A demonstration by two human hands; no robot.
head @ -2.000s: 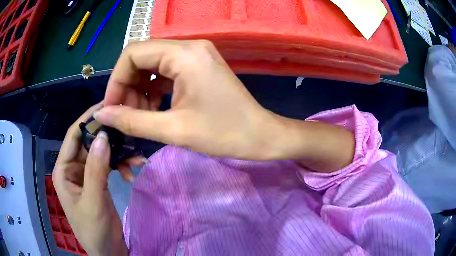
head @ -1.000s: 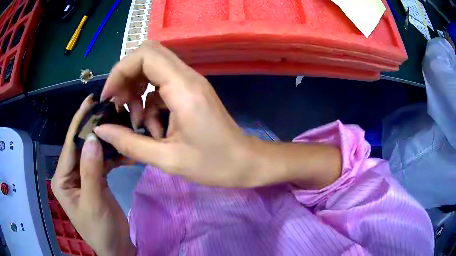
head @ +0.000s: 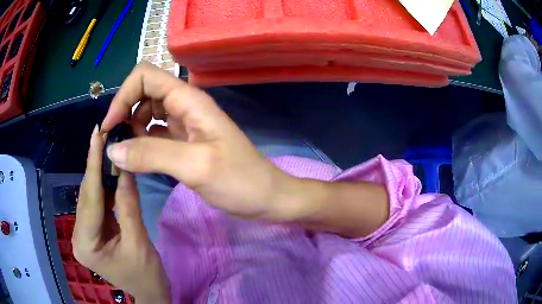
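Note:
A round black lens unit [head: 112, 155] is held between both hands at the left, above the lap, and is seen nearly edge-on. My left hand [head: 116, 231] holds it from below and behind, fingers upright. My right hand [head: 196, 142] reaches across from the right, its thumb pressed on the unit's near side and its index finger at the top rim. The fingers hide most of the unit. A small white bit shows between the right fingers; I cannot tell what it is.
Red foam trays [head: 321, 50] are stacked on the bench with a paper sheet [head: 432, 13] on top. A label strip [head: 156, 38], blue stick [head: 113, 32] and yellow-handled tool [head: 84, 41] lie left. The button machine [head: 21, 231] and small red tray [head: 80, 261] are lower left. A grey sleeve [head: 523, 89] is right.
The unit has turned from showing its face with a tan patch to nearly edge-on. My left fingers have straightened, and my right thumb now presses on its side. The view has shifted slightly.

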